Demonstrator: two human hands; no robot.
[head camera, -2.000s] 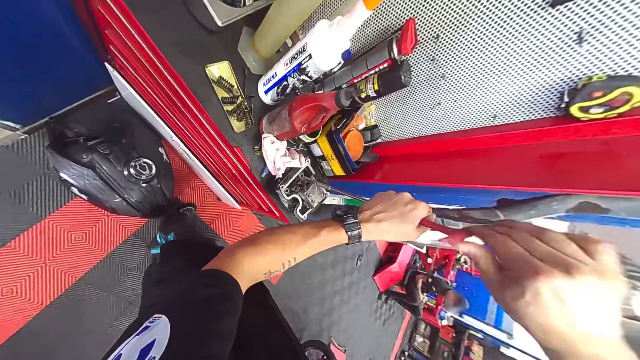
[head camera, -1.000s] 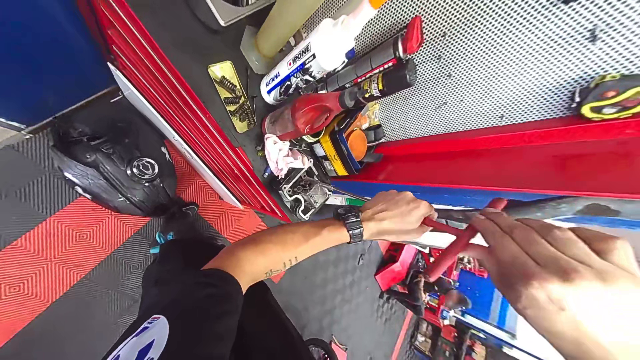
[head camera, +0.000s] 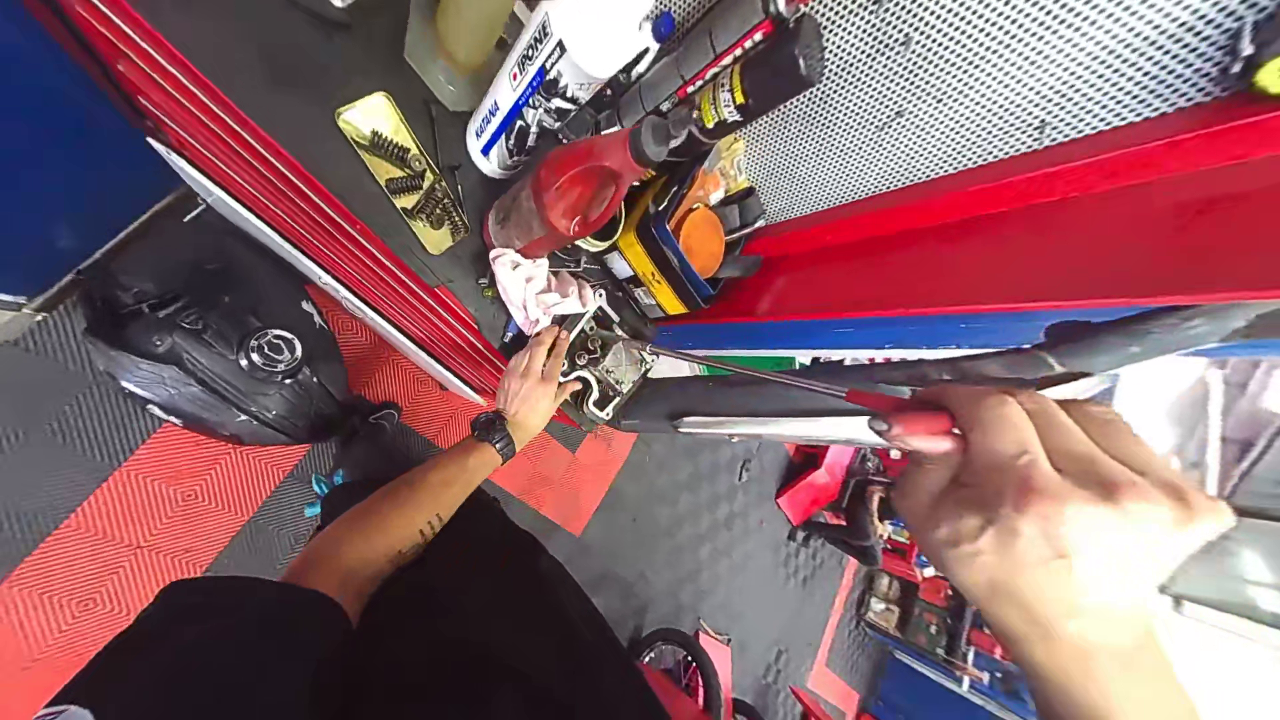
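Note:
My left hand (head camera: 535, 385), with a black watch at its wrist, lies on the edge of a metal engine part (head camera: 625, 365) on the bench, its fingers spread. In my right hand (head camera: 1040, 480) is the red handle of a long T-handle tool (head camera: 750, 373). The tool's thin metal shaft runs left to the engine part; whether its tip is seated there cannot be made out. A bright, flat-looking metal bar (head camera: 780, 428) lies below the shaft in view, its right end by the red handle. A pink-white rag (head camera: 535, 290) sits beside the engine part.
Coil springs lie in a yellow tray (head camera: 365, 115). Close by stand a red plastic bottle (head camera: 570, 190), a white oil bottle (head camera: 520, 90), a black spray can (head camera: 760, 85) and a yellow-and-blue box (head camera: 650, 255). A black motorcycle fuel tank (head camera: 220, 350) is beyond the red bench edge.
My left hand has left the tool's handle area and moved left onto the engine part. My right hand still holds the red handle, whose crossbar has turned.

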